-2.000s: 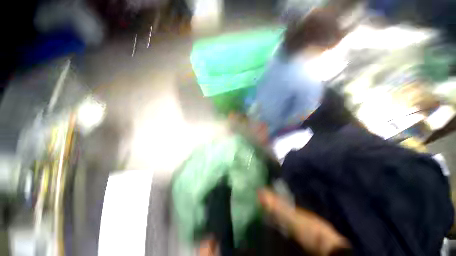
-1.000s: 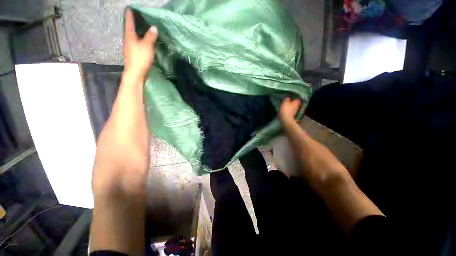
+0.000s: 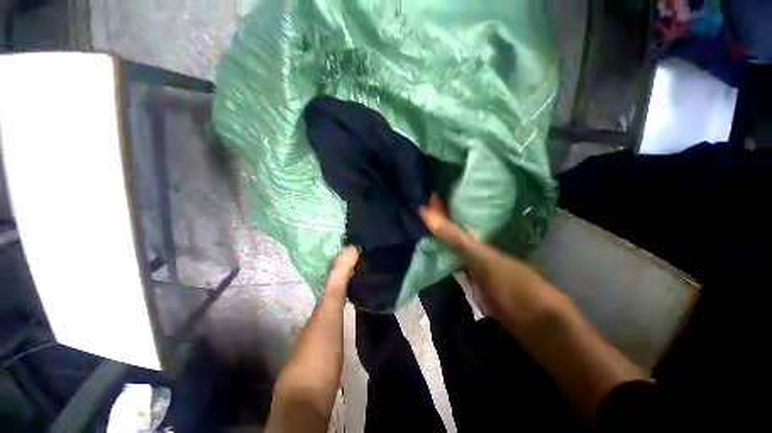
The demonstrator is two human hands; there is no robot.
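Observation:
The shiny green woven sack [image 3: 279, 178] stands open-mouthed in front of me, its rim crinkled and folded. Black cloth [image 3: 372, 169] bulges up in its mouth and hangs towards me. My left hand [image 3: 341, 272] is at the near left edge of the cloth, thumb on it, the other fingers hidden. My right hand [image 3: 444, 227] grips the cloth from the right, its fingertips on the dark fabric, beside a folded flap of the sack.
A long white board [image 3: 72, 203] stands at the left. A black garment heap [image 3: 643, 190] lies at the right. A pale board with a brown edge [image 3: 614, 279] is below it. A white panel [image 3: 687, 110] is at the upper right. My black-clad legs show at the bottom.
Both hands have let go of the sack's rim and moved inward to the black cloth. The cloth has risen in the mouth, and the rim has fallen into folds.

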